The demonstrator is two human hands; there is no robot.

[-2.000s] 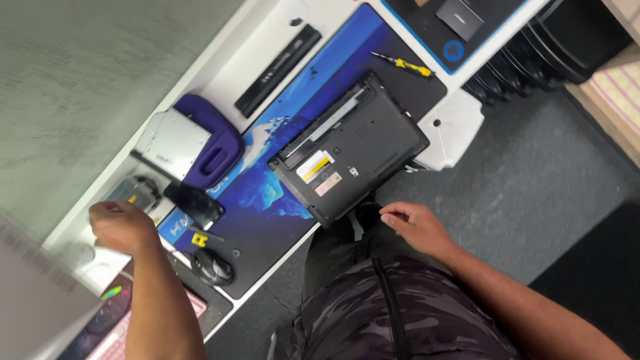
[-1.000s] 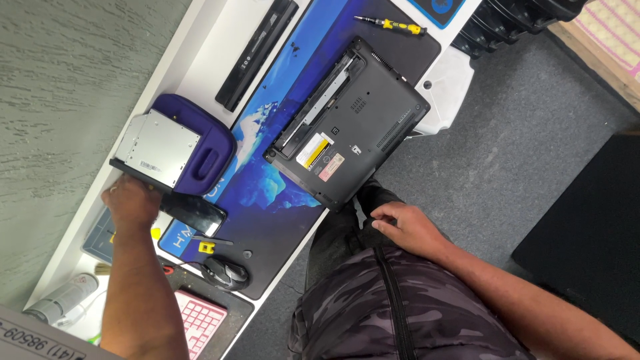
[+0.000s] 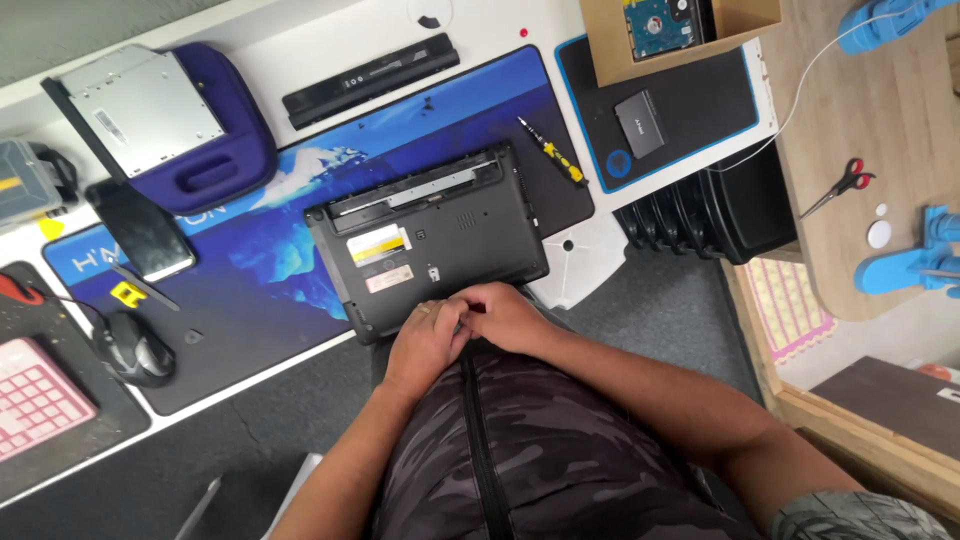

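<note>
A black laptop (image 3: pixel 480 225) lies upside down on the blue desk mat (image 3: pixel 247 300), its battery bay exposed. My left hand (image 3: pixel 427 341) and my right hand (image 3: pixel 504 319) meet at the laptop's near edge, fingertips together; whether anything small is between them is hidden. A laptop battery (image 3: pixel 371 79) lies behind the laptop. To its right rests a yellow and black screwdriver (image 3: pixel 553 152). An optical drive (image 3: pixel 142 105) sits on a purple case (image 3: pixel 251 142) at the left.
Left of the laptop are a smartphone (image 3: pixel 142 229), yellow magnetizer (image 3: pixel 128 294), grey pry tool (image 3: pixel 154 286) and computer mouse (image 3: pixel 133 349). A PNY drive (image 3: pixel 640 124) lies near a cardboard box (image 3: pixel 652 71) holding a hard drive (image 3: pixel 660 28). Scissors (image 3: pixel 838 187) lie on the wooden table (image 3: pixel 840 112).
My left hand has moved from beside the optical drive to the laptop's near edge, where it meets my right hand. The view has shifted toward the right.
</note>
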